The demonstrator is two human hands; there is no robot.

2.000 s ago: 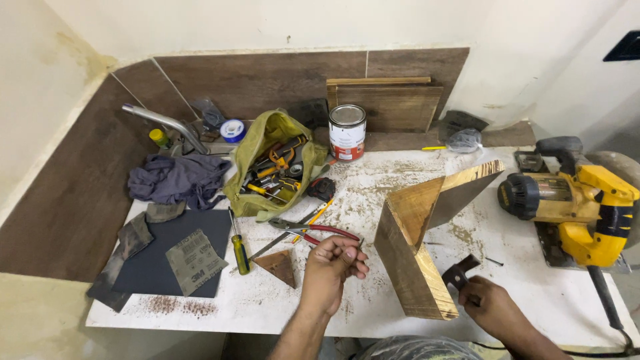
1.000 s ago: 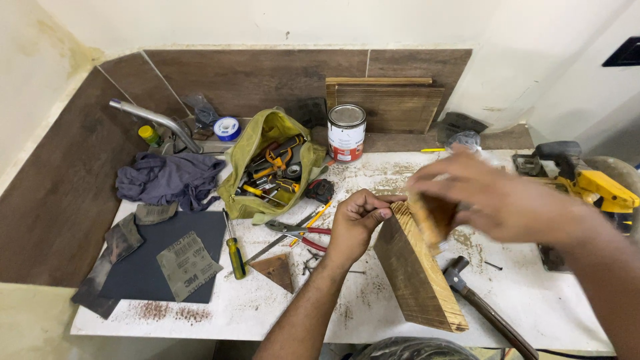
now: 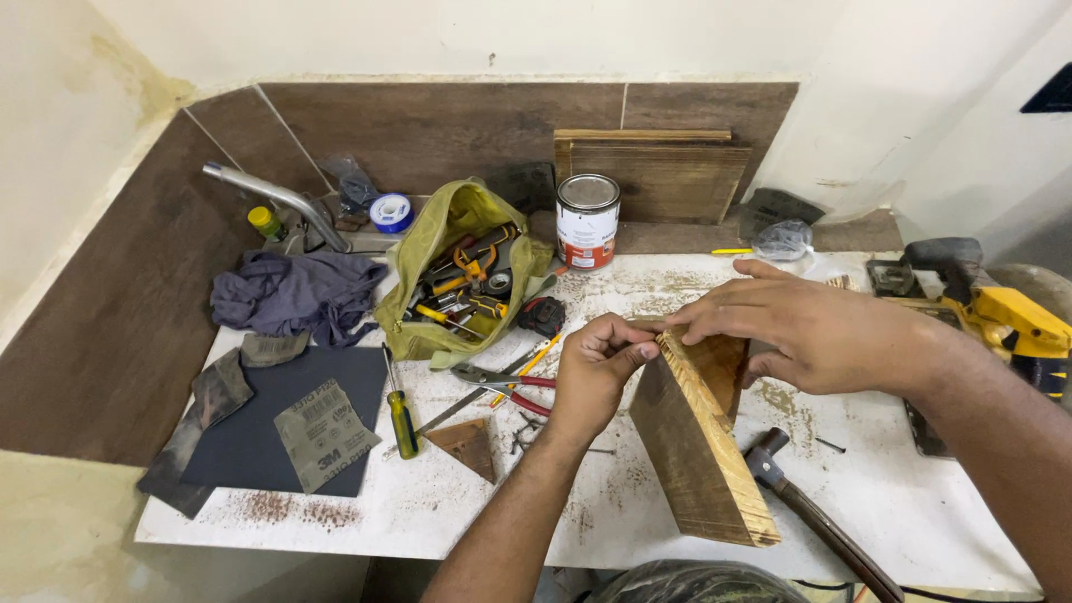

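Two joined wooden boards (image 3: 687, 452) stand on the white table, one long edge of raw pale wood facing up. My left hand (image 3: 599, 368) pinches at the boards' far upper corner, thumb against forefinger; whatever may be between the fingertips is too small to tell. My right hand (image 3: 779, 327) rests over the same corner with its fingers on the second board, which it partly hides. Right of the boards lies a claw hammer (image 3: 825, 519), its head close to them. A loose nail (image 3: 831, 445) lies beyond the hammer head.
A yellow circular saw (image 3: 1013, 310) is at the right. Slip-joint pliers (image 3: 511, 381), several nails (image 3: 526, 431), a triangular wood offcut (image 3: 467, 448), a screwdriver (image 3: 402, 419) and sandpaper (image 3: 322, 435) lie left. Behind are an open tool bag (image 3: 402, 327), a tape measure (image 3: 542, 316) and a metal can (image 3: 588, 222).
The hammer, in my right hand two seconds ago, now lies on the table. The boards have been turned. My right hand has come over to their far corner, beside my left.
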